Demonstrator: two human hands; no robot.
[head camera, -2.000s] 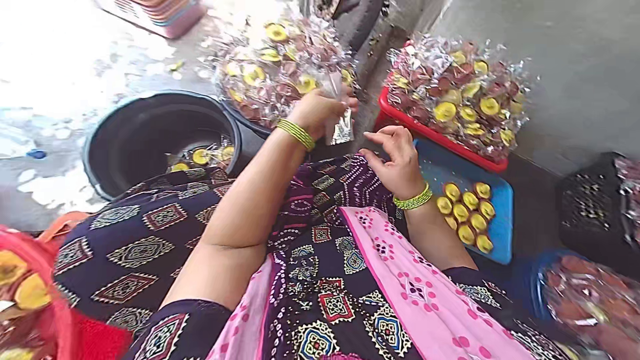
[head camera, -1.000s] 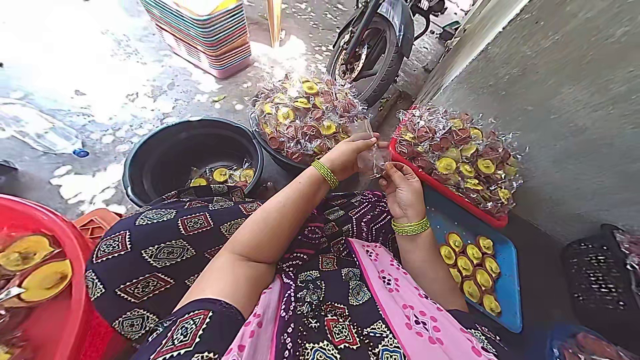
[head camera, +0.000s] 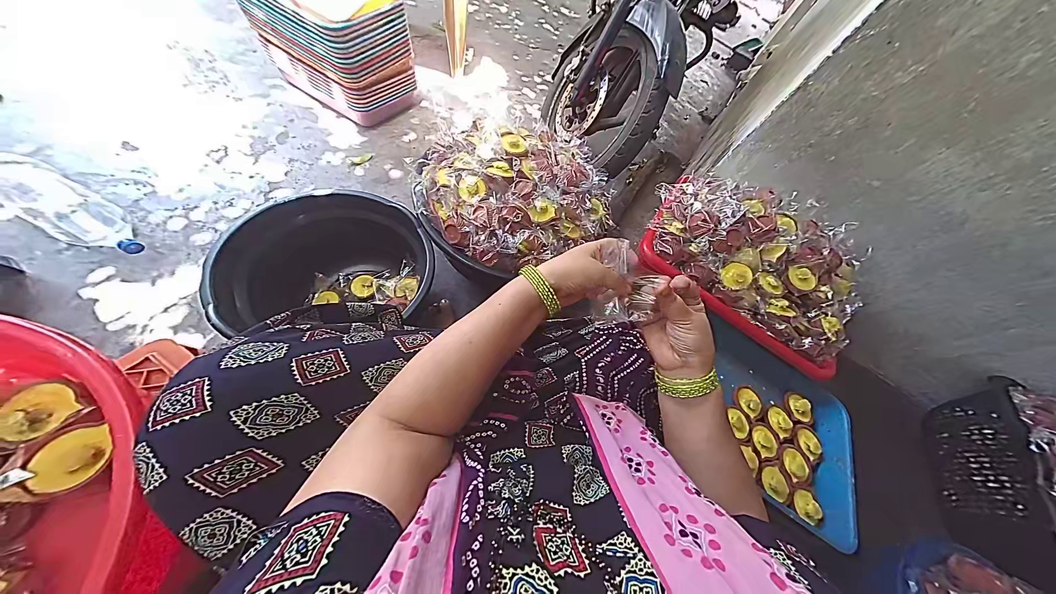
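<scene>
Both hands meet above my lap, near the middle of the head view. My left hand (head camera: 586, 272) grips one side of a clear plastic wrapper (head camera: 615, 305). My right hand (head camera: 678, 330) pinches its other side, with a small brownish item partly inside the film; what it is cannot be told. Right of my right forearm lies a blue tray (head camera: 837, 462) with several small brown cups filled with yellow. Beyond my right hand, a red tray (head camera: 742, 330) is heaped with wrapped brown and yellow cups. Similar wrapped pieces (head camera: 516, 198) fill a round tub beyond my left hand.
A black tub (head camera: 272, 247) holds some wrapped pieces. At the left are a red basin (head camera: 124, 462) and a plastic bottle (head camera: 74, 206). Stacked trays (head camera: 355, 66) and a motorcycle wheel (head camera: 615, 99) stand ahead. A wall (head camera: 949, 181) and black basket (head camera: 973, 462) are at the right.
Two seconds ago my left hand was over the heaped tub with a clear wrapper, apart from my right hand. Now both hands hold a wrapper together above my lap. The view has shifted.
</scene>
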